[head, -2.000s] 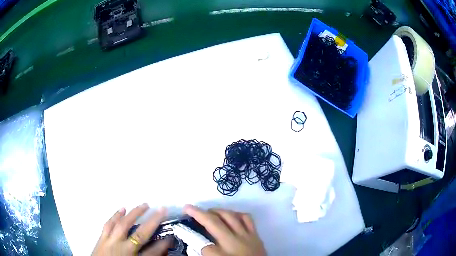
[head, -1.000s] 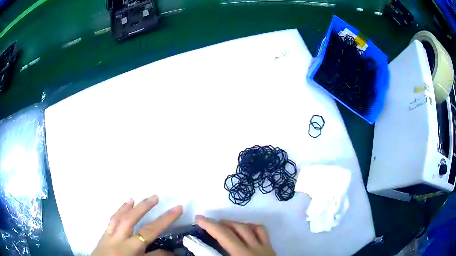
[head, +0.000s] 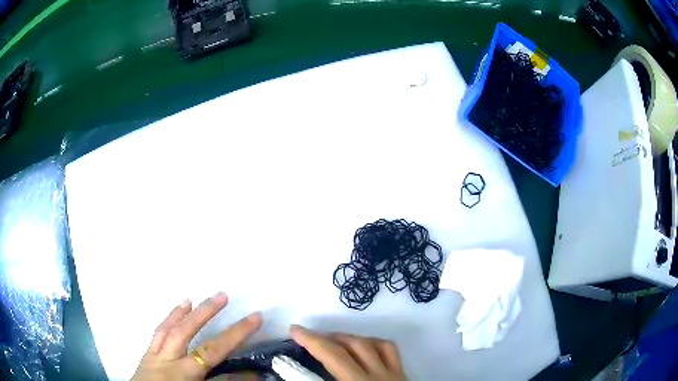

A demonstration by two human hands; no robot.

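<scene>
A black housing lies at the bottom edge of the view, partly cut off and partly covered by my hands. My left hand, with a gold-coloured ring, holds its left side with fingers spread over the white sheet. My right hand holds its right side. A white finger covering on my right hand lies over the housing. A tangled pile of black sealing rings sits on the white sheet beyond my right hand. Two overlapping rings lie apart to the right.
A white work mat lies under everything. A crumpled white cloth is right of the pile. A blue bin of black rings and a white tape dispenser stand at right. Shiny plastic lies left. Black housings sit on the green belt.
The view has shifted, so the mat's items appear farther right than at first. My hands stay on the housing, which now shows less. The housing on the belt has moved right.
</scene>
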